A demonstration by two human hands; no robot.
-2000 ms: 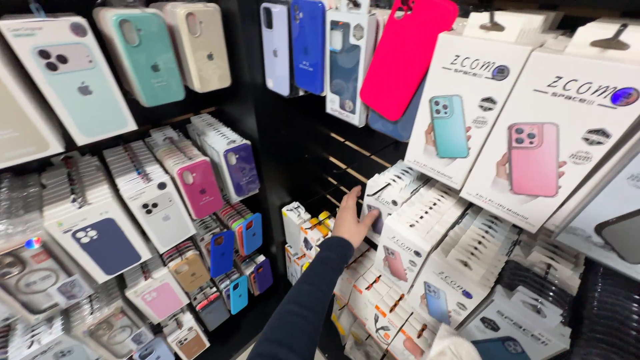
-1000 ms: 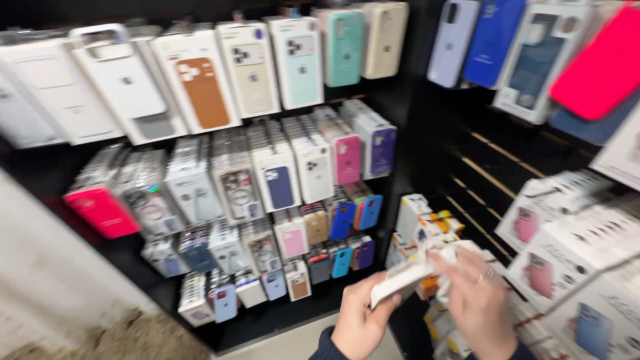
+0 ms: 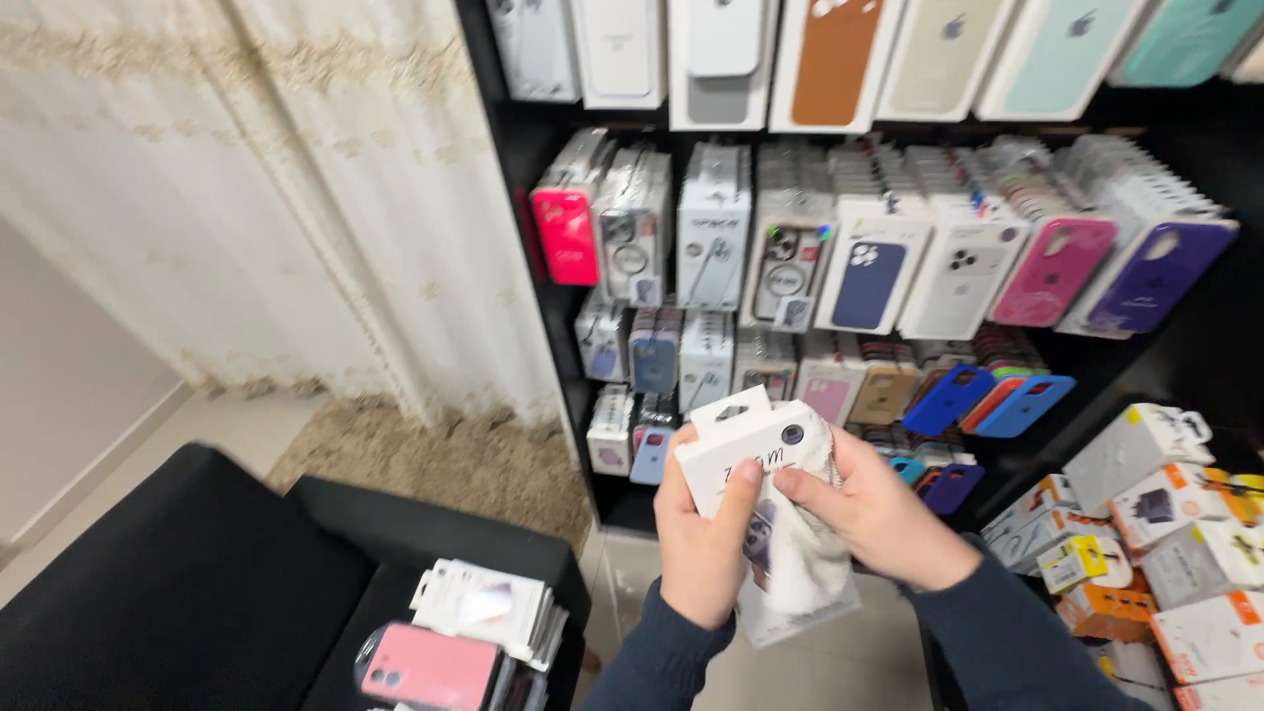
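Note:
My left hand (image 3: pixel 706 538) grips the left side of a white phone case package (image 3: pixel 713 472), thumb on its printed front. The package has a hanging tab at its top and a picture of a phone case lower down. My right hand (image 3: pixel 884 509) holds a white cloth (image 3: pixel 812 553) against the right side of the package, with the thumb near the printed lettering. The cloth hides much of the package front; a clear lower edge shows beneath it. Both hands are close together, in front of the rack of hanging phone cases.
Packaged phone cases (image 3: pixel 873 286) hang in rows on a black rack. A black armchair (image 3: pixel 128 583) at lower left bears a pile of packages (image 3: pixel 489 612) and a pink phone case (image 3: pixel 430 667). Accessory boxes (image 3: pixel 1170 504) stand at right. A white curtain (image 3: pixel 395 227) and a beige rug (image 3: pixel 434 459) are at left.
Two seconds ago one hand reached to white packages on the right-hand rack. Now both hands hold a package and cloth in front of me. The view has swung left, showing the armchair.

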